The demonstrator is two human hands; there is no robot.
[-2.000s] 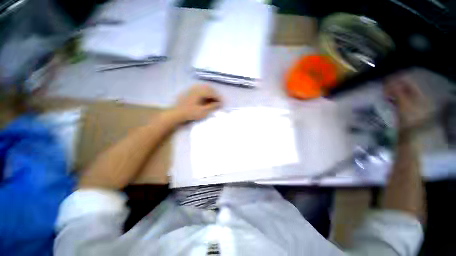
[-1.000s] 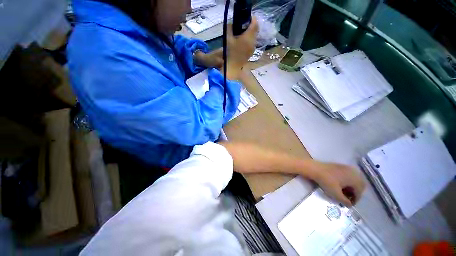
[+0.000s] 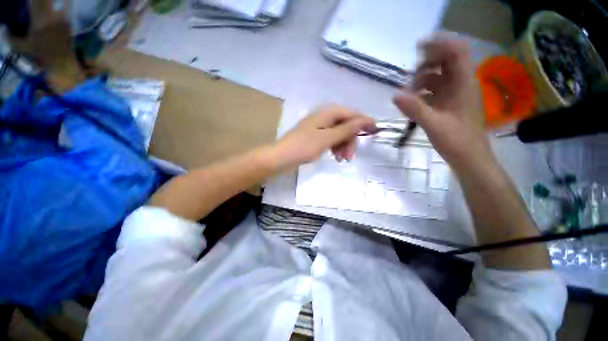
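A flat white plastic housing (image 3: 373, 180) with a ribbed inside lies on the pale mat in front of me. My left hand (image 3: 333, 133) is over its far left part, fingertips pinched on dark lead wires (image 3: 388, 130). My right hand (image 3: 440, 100) is raised over its far right part, blurred, with a small dark part (image 3: 406, 135) hanging by its fingers; whether the fingers grip it is not clear. The black electric screwdriver (image 3: 560, 128) lies to the right, its bit pointing left, out of my hands.
Stacked white housings (image 3: 383, 33) stand beyond the work, with another stack (image 3: 243, 10) at far left. An orange bowl (image 3: 505, 90) and a parts basket (image 3: 560, 60) are at the right. Green boards (image 3: 563, 190) lie on clear plastic. A person in blue (image 3: 73, 180) sits at left. A black cord crosses my right forearm.
The view has swung back from the left to the bench in front. My right hand, outside the last view, is over the housing and off the screwdriver area. The housing's ribbed side shows.
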